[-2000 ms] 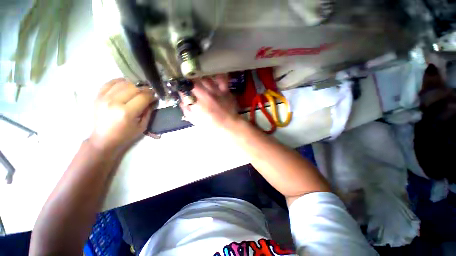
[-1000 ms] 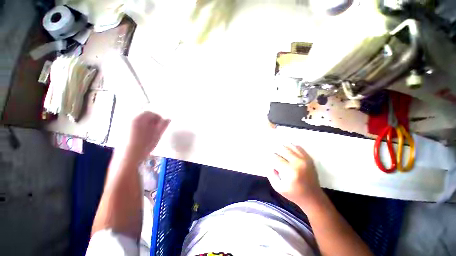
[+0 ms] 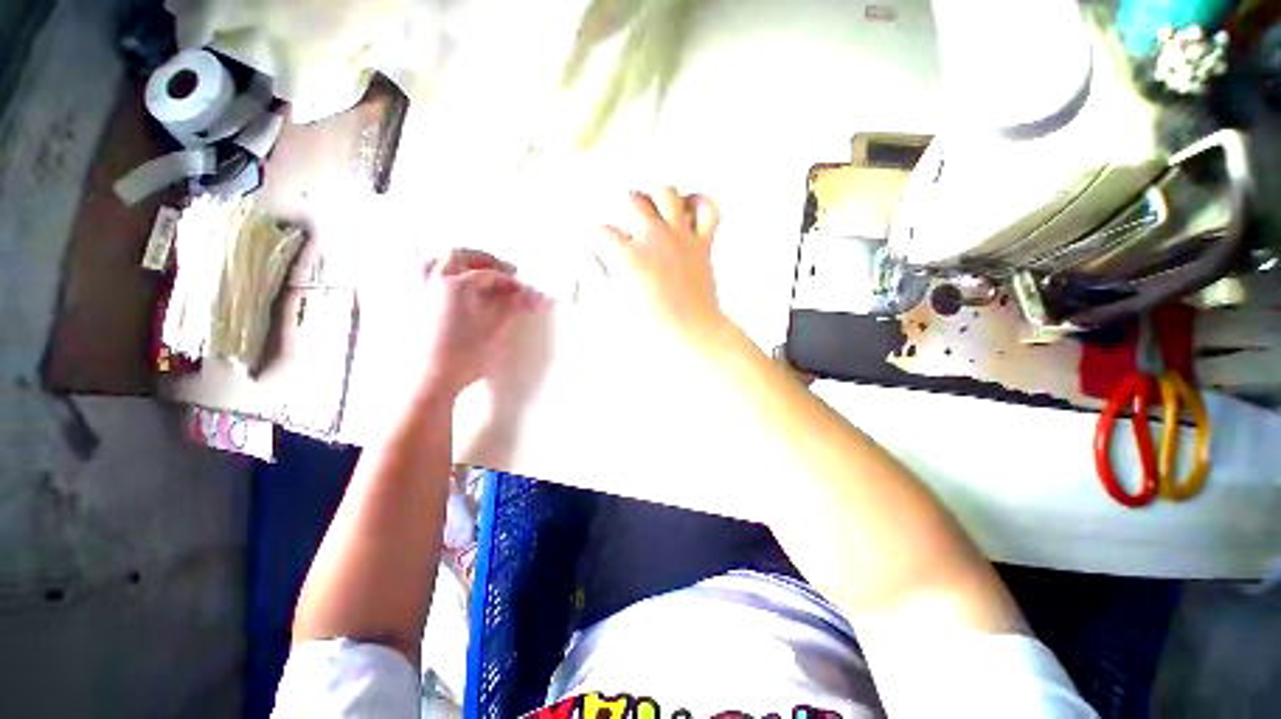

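My left hand (image 3: 471,316) is over the bright white table (image 3: 639,457), left of centre. Its fingers are drawn together; any white cloth between them is lost in the glare. My right hand (image 3: 667,260) lies palm down further right and a little higher, fingers spread, with no held thing visible. The hands are apart. A white fabric panel cannot be told from the table. The sewing machine (image 3: 1040,155) stands to the right, away from both hands.
Red and yellow-handled scissors (image 3: 1155,438) lie on a red cloth (image 3: 1173,337) at right. A bundle of pale strips (image 3: 225,288) and a white roll (image 3: 187,91) are at far left. A blue plastic basket (image 3: 527,562) is below the table edge. Pale strips (image 3: 618,63) lie at the far side.
The view has swung left from the machine. My right hand has moved from the table's front edge up and left, towards my left hand. My left hand has shifted slightly up.
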